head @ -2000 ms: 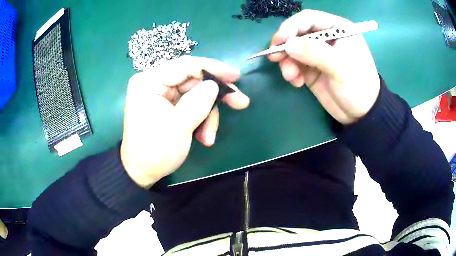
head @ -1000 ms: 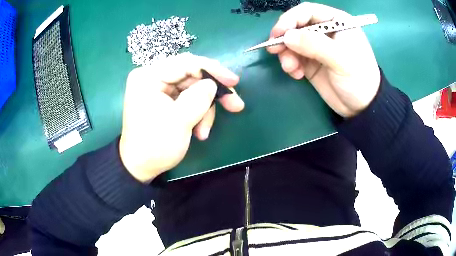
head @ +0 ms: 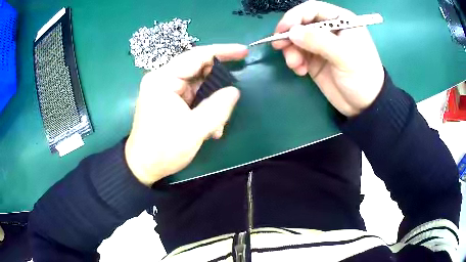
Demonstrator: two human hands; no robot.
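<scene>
My left hand [head: 173, 112] holds a black ribbed band section [head: 216, 82] between thumb and fingers, its ribbed face and wider end showing. The rest of the band is hidden in the palm. The left index finger is stretched out to the right. My right hand [head: 337, 61] grips silver tweezers [head: 352, 22] with a row of round holes. The tweezer points are just right of the left index fingertip; whether they touch it or hold a tiny part, I cannot tell. A pile of small silver parts [head: 159, 43] lies beyond my left hand.
A pile of small black parts [head: 265, 5] lies at the far edge of view. A long mesh-like sheet [head: 53, 84] with white ends is on the green mat [head: 110, 92] at left. A blue basket [head: 7, 51] is far left, dark strips [head: 455, 23] far right, a red object [head: 455, 106] beyond the bench edge.
The left index finger has straightened and the thumb has shifted, so more of the band's ribbed face shows. The right hand and tweezers have moved slightly away from me.
</scene>
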